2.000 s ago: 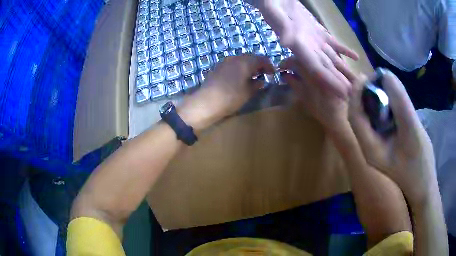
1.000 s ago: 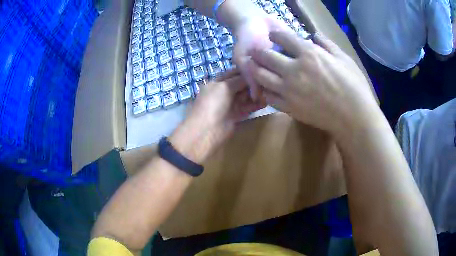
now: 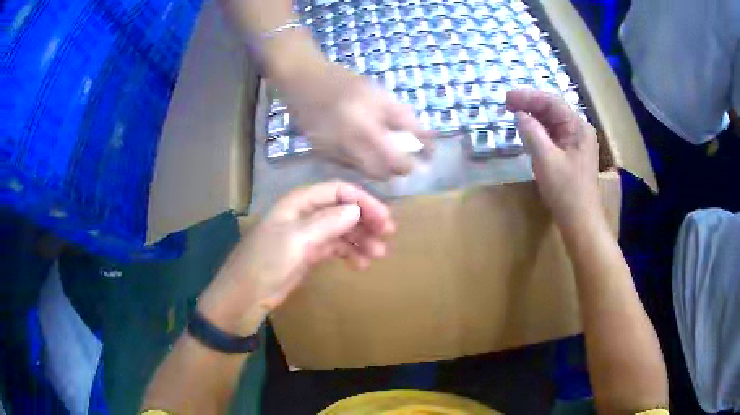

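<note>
Small silver units (image 3: 446, 49) stand in dense rows inside a large open brown carton (image 3: 438, 284). The front row has a gap in its middle, where a pale sheet (image 3: 507, 168) shows. My left hand (image 3: 316, 231), with a dark wristband, is over the carton's front edge with fingers curled and parted; I see nothing in it. My right hand (image 3: 560, 150) is at the right front corner of the rows, thumb and fingers apart, empty. Another person's hand (image 3: 349, 117) reaches in from the top, blurred, over the front left rows, with a small white thing at its fingertips.
Carton flaps fold out at the left (image 3: 199, 121) and right (image 3: 596, 81). Blue crates (image 3: 73, 105) are stacked at the left. People in pale clothing are at the right (image 3: 677, 65), one partly cut off by the picture's edge. A green floor shows at the lower left.
My hands have moved apart, the left toward the front edge and the right to the right corner. The other person's hand has moved left and toward me. The carton appears further right in view.
</note>
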